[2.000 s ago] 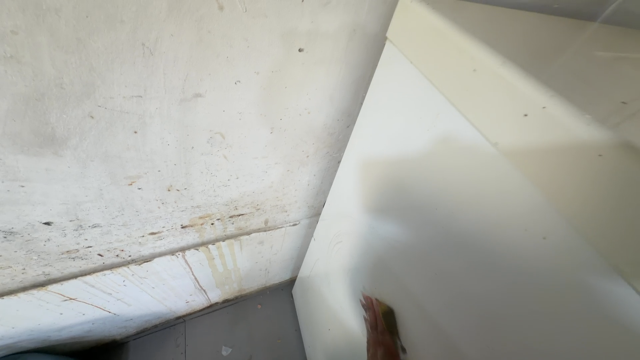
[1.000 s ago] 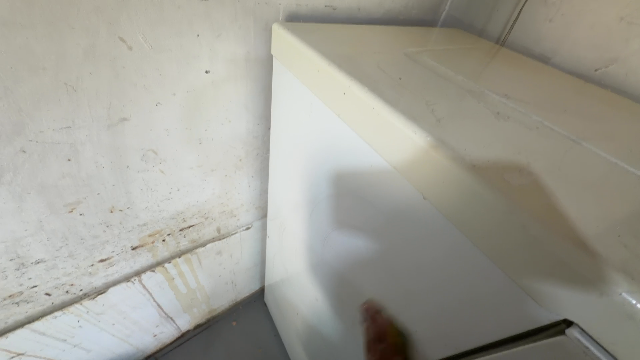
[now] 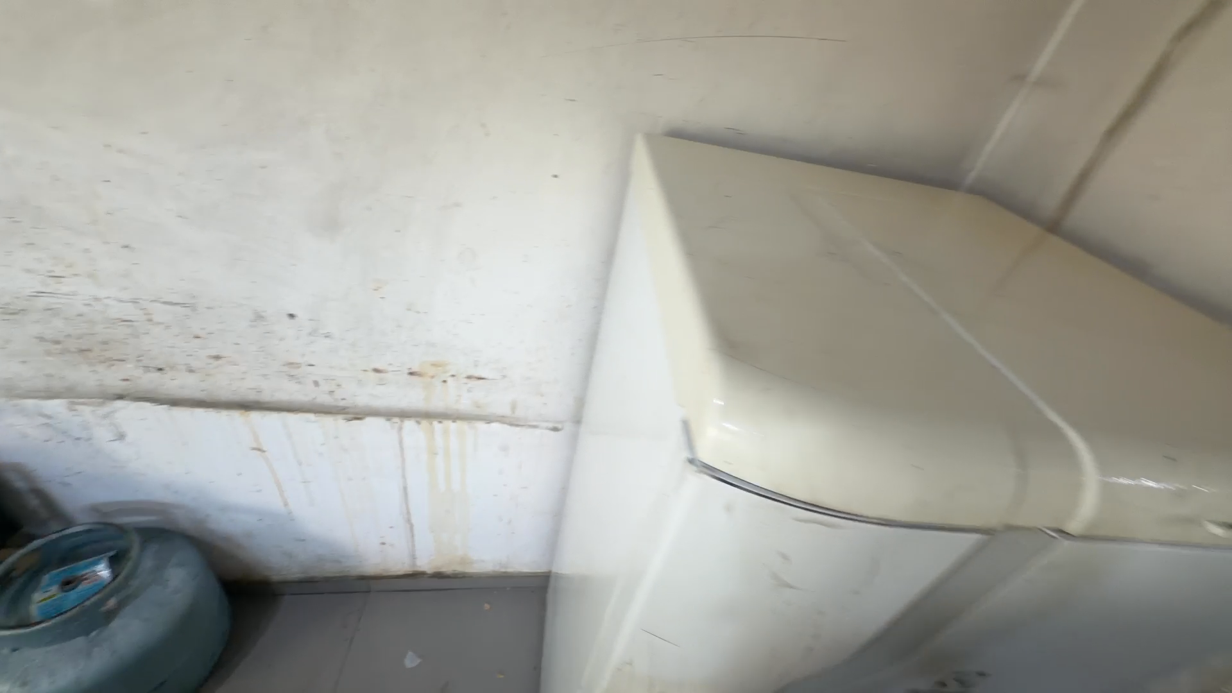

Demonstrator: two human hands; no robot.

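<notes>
Neither my left hand nor my right hand shows at this moment. A white appliance that looks like a refrigerator (image 3: 828, 587) stands at the right, with a cream, glossy top (image 3: 866, 337) that curves down at its front edge. Its white side panel (image 3: 606, 452) faces the wall on the left. Dark smudges mark the front, and part of the picture is blurred. Whether either hand holds anything is hidden.
A stained, off-white wall (image 3: 289, 192) runs behind, with a drip-marked white skirting band (image 3: 337, 491) below. A blue-grey gas cylinder (image 3: 144, 606) stands at lower left on the grey tiled floor (image 3: 385, 635), where small scraps lie.
The hand seen earlier at the appliance's side panel, with a dark greenish thing by it two seconds ago, is out of view. The view has swung, bringing in the appliance's front and the cylinder.
</notes>
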